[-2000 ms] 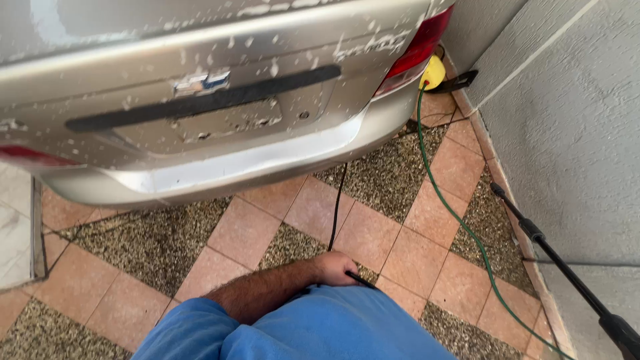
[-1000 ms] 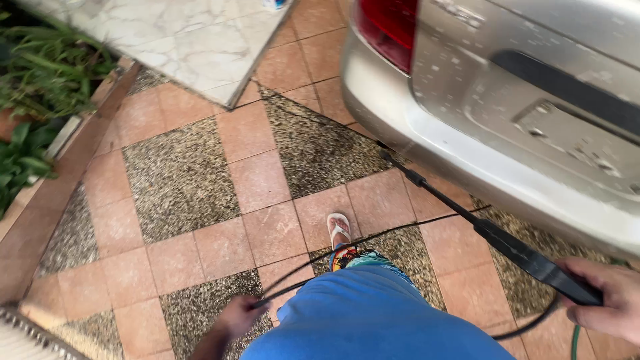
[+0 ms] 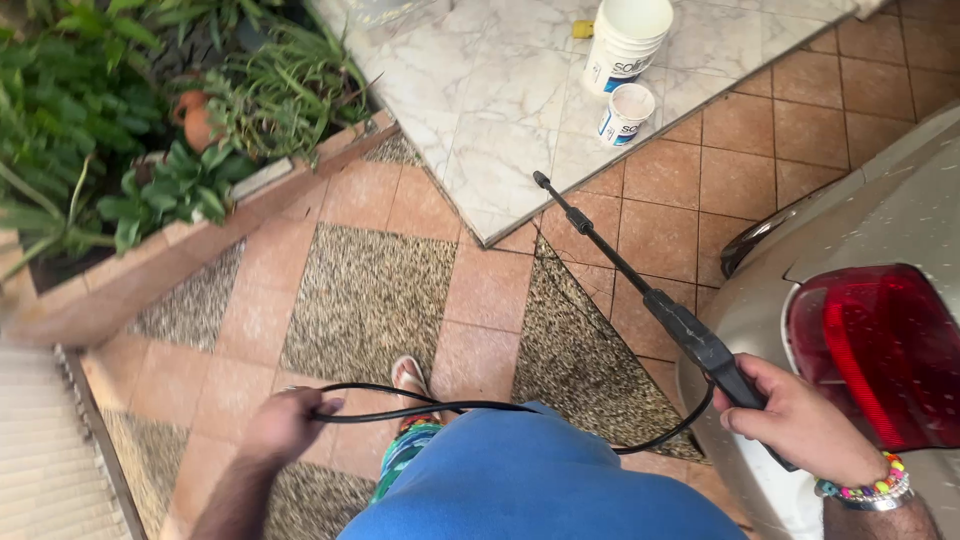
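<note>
My right hand, with beaded bracelets at the wrist, grips the handle of a black pressure washer wand. The wand slants up and left, its nozzle over the corner of the marble-look step. A black hose runs from the handle, passes partly out of sight by my blue shirt, and loops to my left hand, which is closed around it. Close to the right hand is the silver car's red tail light, spotted with white flecks. The car body also shows flecks.
On the marble-look step stand a large white bucket and a smaller white tub, with a yellow object beside them. A planted bed with a brick border and a clay pot lies at the left.
The view has swung left from the car's rear to its corner and the step. The wand, leaning at the wall two seconds ago, is in my right hand. My left hand still holds the hose.
</note>
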